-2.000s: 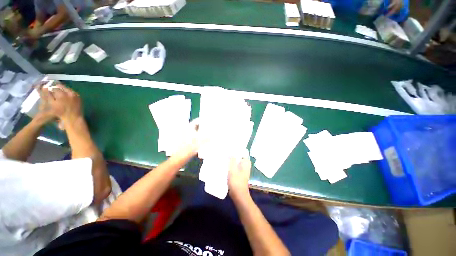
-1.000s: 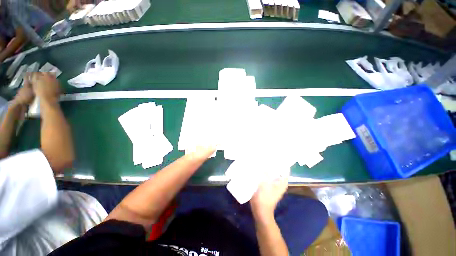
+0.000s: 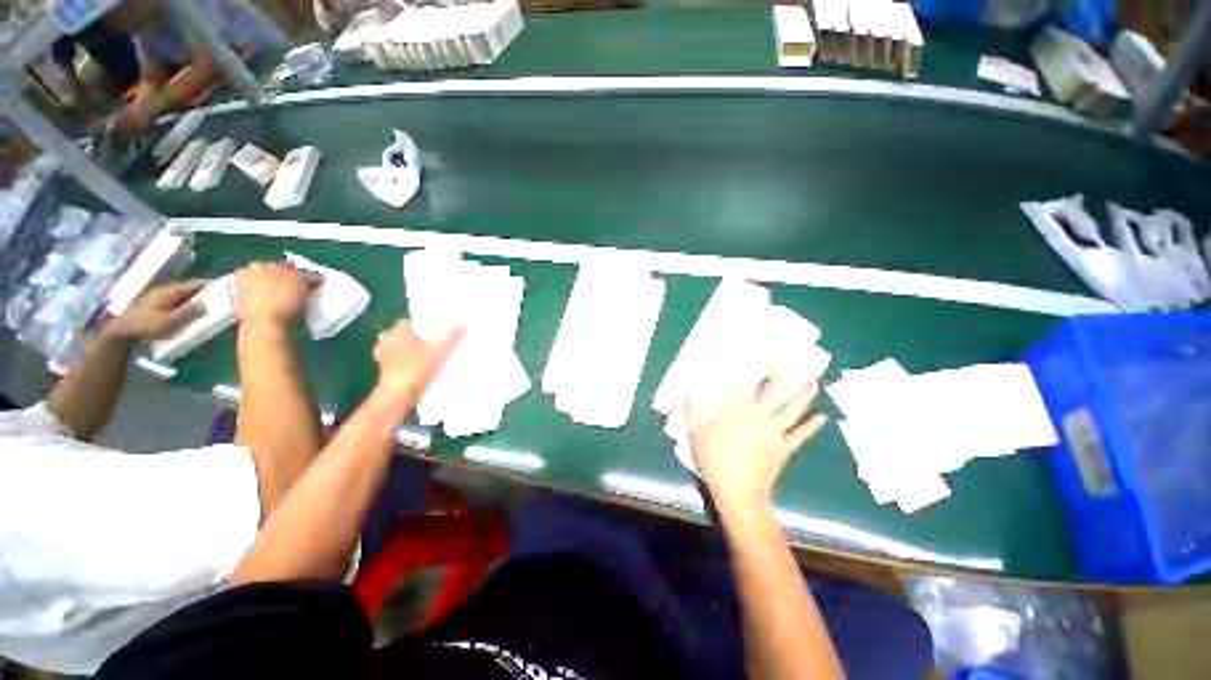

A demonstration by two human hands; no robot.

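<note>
Flat white cards lie in fanned stacks on the green bench [image 3: 359,365]. My left hand [image 3: 414,361] is at the left stack [image 3: 465,319], its fingers against the lower left edge; whether it grips a card cannot be told. A second stack [image 3: 604,348] lies untouched in the middle. My right hand [image 3: 754,436] lies over the lower part of a third stack [image 3: 744,332], fingers spread, palm down. A looser group of cards [image 3: 976,409] lies further right, apart from my hands.
A blue bin [image 3: 1142,438] stands at the bench's right end. White pouches [image 3: 1129,253] and small white boxes [image 3: 294,177] lie on the conveyor [image 3: 664,173] beyond a pale rail [image 3: 638,255]. At left, another person's hands [image 3: 272,290] handle a white box and pouch. A red stool [image 3: 445,551] is below.
The cards I held between my hands now lie in stacks on the bench. My left hand has moved left and my right hand is over the third stack. The neighbour has a white pouch at their hands.
</note>
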